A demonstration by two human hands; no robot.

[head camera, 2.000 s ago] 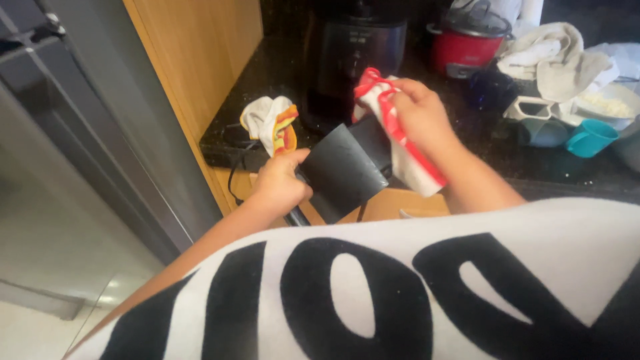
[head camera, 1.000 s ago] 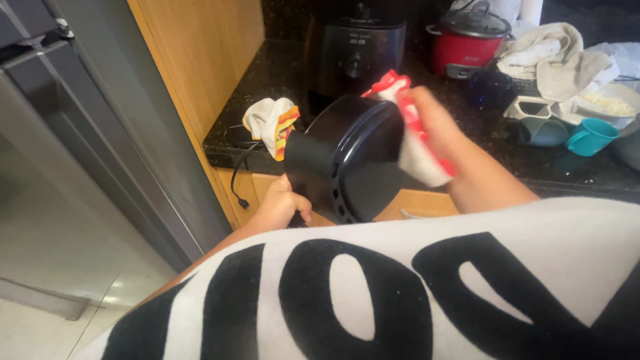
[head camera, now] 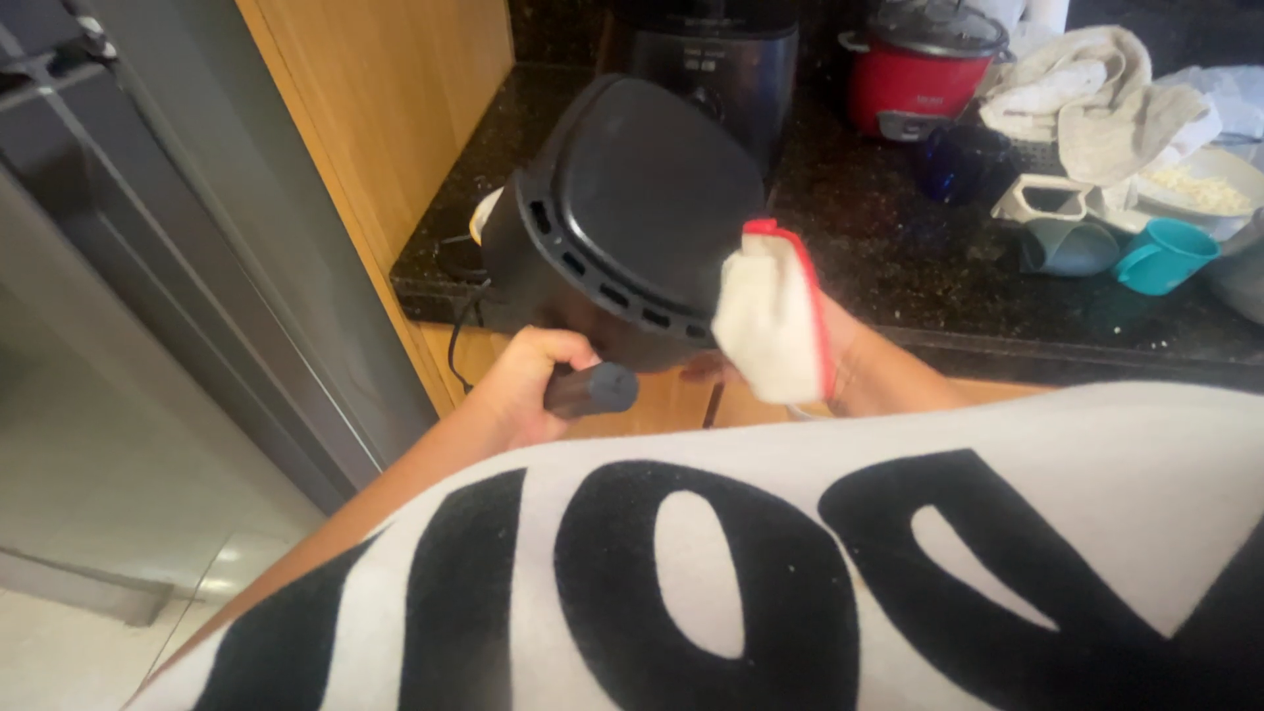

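My left hand [head camera: 538, 380] grips the handle of a black air fryer basket [head camera: 662, 197]. The basket is tilted so that its underside and a row of slots face me; its inside is hidden. A white cloth with a red edge [head camera: 775, 316] lies against the basket's right side, draped over my right hand [head camera: 706, 371]. Only some fingertips and the wrist of that hand show, and the cloth covers its grip. The dark air fryer body [head camera: 696, 79] stands on the counter behind the basket.
On the black stone counter [head camera: 889, 267] stand a red rice cooker [head camera: 923, 74], a dark blue glass [head camera: 963, 163], a teal cup [head camera: 1167, 257], a beige cloth [head camera: 1116, 94] and a plate of pale food [head camera: 1200, 188]. A wooden panel [head camera: 395, 99] and a fridge [head camera: 188, 247] are at left.
The basket has turned, bringing its underside and slots toward me. My right hand and the cloth have moved down its right side, and the hand is now mostly covered.
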